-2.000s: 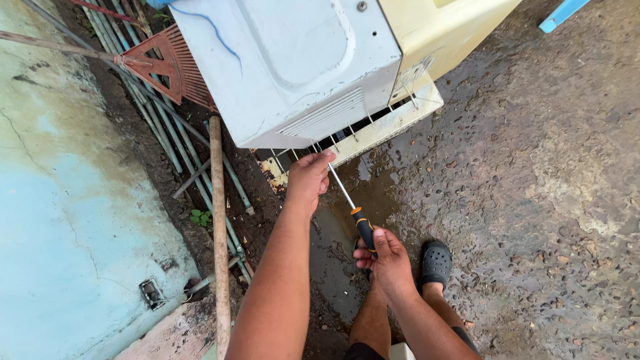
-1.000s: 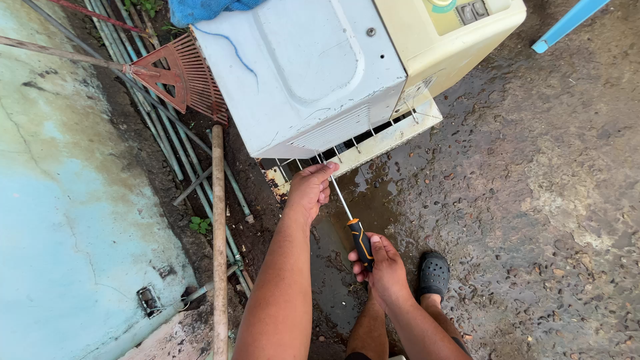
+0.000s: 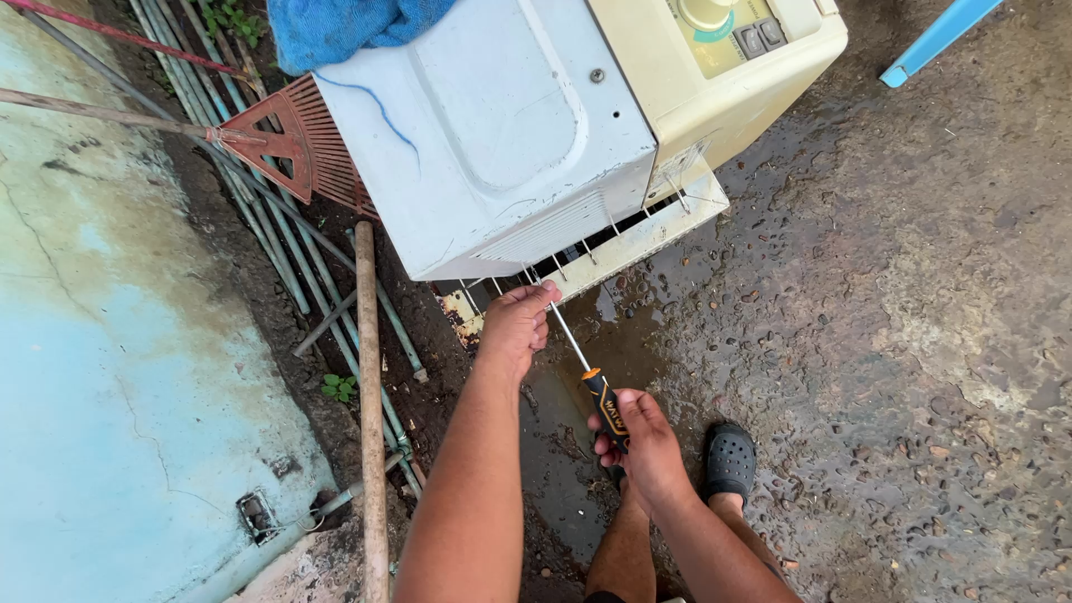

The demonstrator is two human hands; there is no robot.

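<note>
My right hand point(image 3: 638, 440) is closed around the black and orange handle of a screwdriver point(image 3: 573, 337). Its long metal shaft points up and left to my left hand point(image 3: 517, 325), whose thumb and fingers pinch the shaft near the tip. The tip itself is hidden at the lower edge of a white metal appliance housing point(image 3: 502, 109). That housing has a cream front panel point(image 3: 737, 75) with a knob and switches, and a screw point(image 3: 597, 75) sits in its face. Below it runs a cream, partly rusted wire-barred rack point(image 3: 645, 243).
A blue cloth point(image 3: 352, 29) lies on the housing. At left are a red-brown rake head point(image 3: 285, 138), a wooden pole point(image 3: 368, 419), several pipes point(image 3: 322, 276) and a painted wall point(image 3: 126, 360). A blue leg point(image 3: 938, 42) stands at upper right; the ground point(image 3: 879, 377) is wet.
</note>
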